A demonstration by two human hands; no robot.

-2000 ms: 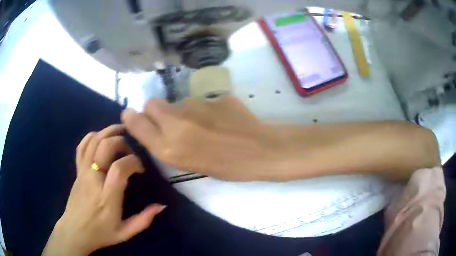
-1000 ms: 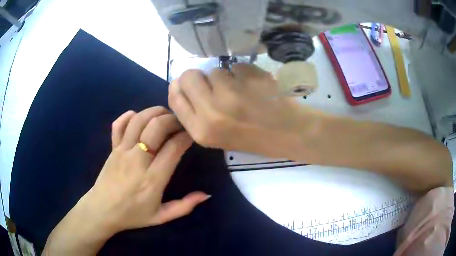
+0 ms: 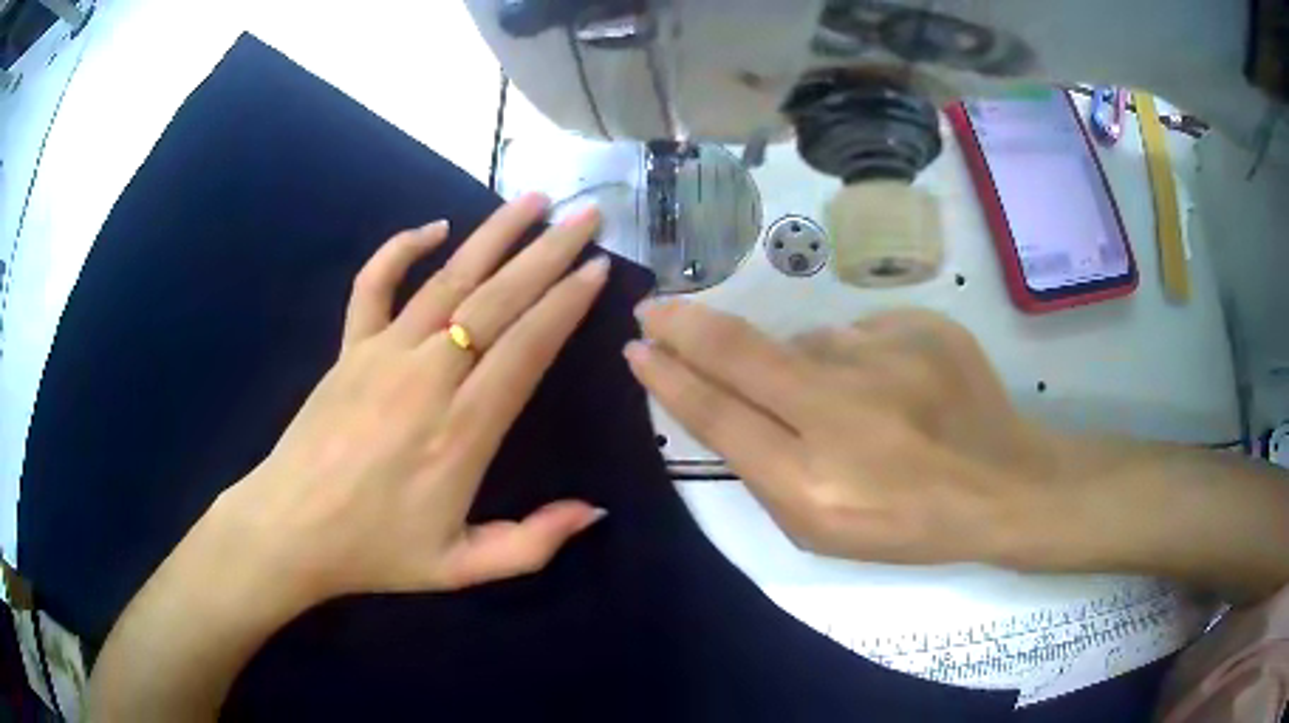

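A large dark fabric panel point(image 3: 184, 325) lies over the left of the machine bed and table, its curved edge running down to the right. My left hand point(image 3: 410, 396), with a gold ring, lies flat on the panel with fingers spread. My right hand point(image 3: 848, 424) is at the panel's right edge, its fingertips at the corner just below the needle plate point(image 3: 721, 212); whether they pinch the cloth is unclear. The presser foot point(image 3: 664, 191) is above the plate, beyond the fabric's corner.
The sewing machine head point(image 3: 594, 71) hangs overhead with its cream tension knob point(image 3: 885, 233). A small perforated disc point(image 3: 796, 246) is beside the plate. A red-cased phone point(image 3: 1053, 198) and a yellow strip point(image 3: 1166, 198) lie at the right. A printed ruler point(image 3: 1046, 636) marks the front edge.
My right hand has moved back from the presser foot area, uncovering the needle plate and disc. My left hand's fingers have straightened and spread on the fabric. The view has shifted.
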